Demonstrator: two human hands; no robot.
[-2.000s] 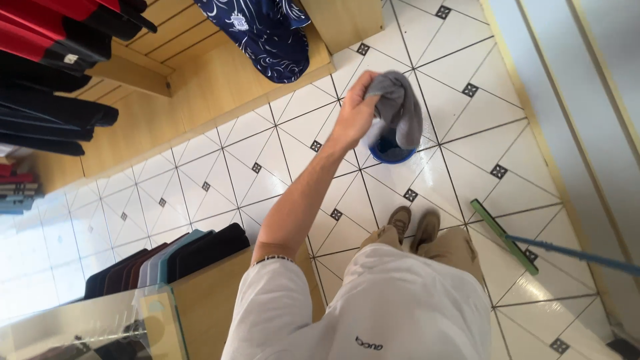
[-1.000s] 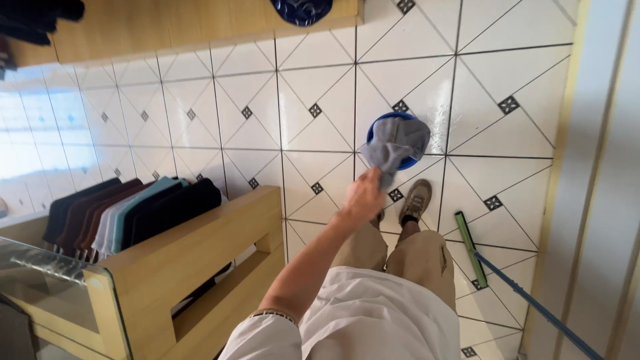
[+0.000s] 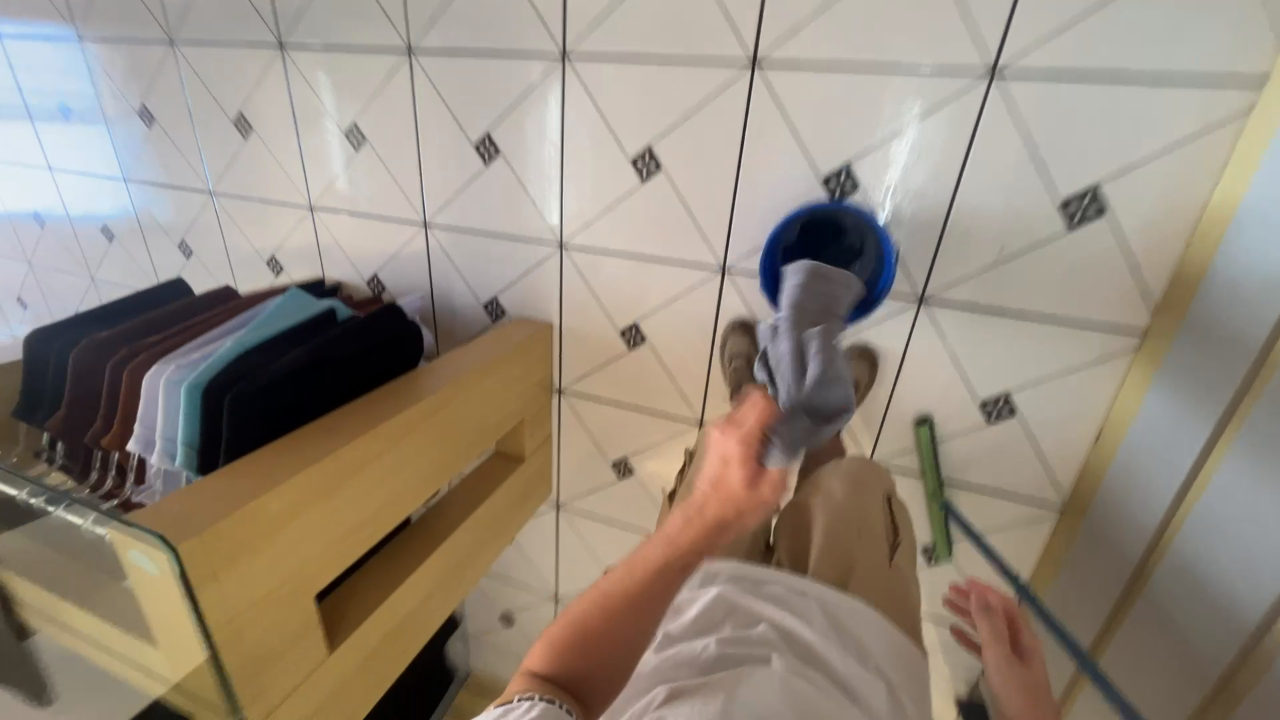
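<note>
My left hand grips a bunched grey cloth, which stretches up over the near rim of a round blue bucket. The bucket stands on the tiled floor just beyond my shoes, and its inside looks dark. Low at the right, my right hand is empty with its fingers apart. Beside it passes the blue pole of a floor squeegee, whose green head rests on the tiles. Whether that hand touches the pole is not clear.
At the left, dark, brown, white and teal garments hang on hangers behind a light wooden rack with a glass top. Along the right side runs a pale panel with a yellowish edge. The floor tiles look glossy.
My right hand has come into view at the lower right. The cloth, bunched over the bucket a second ago, now hangs nearer to me and uncovers most of the bucket's opening.
</note>
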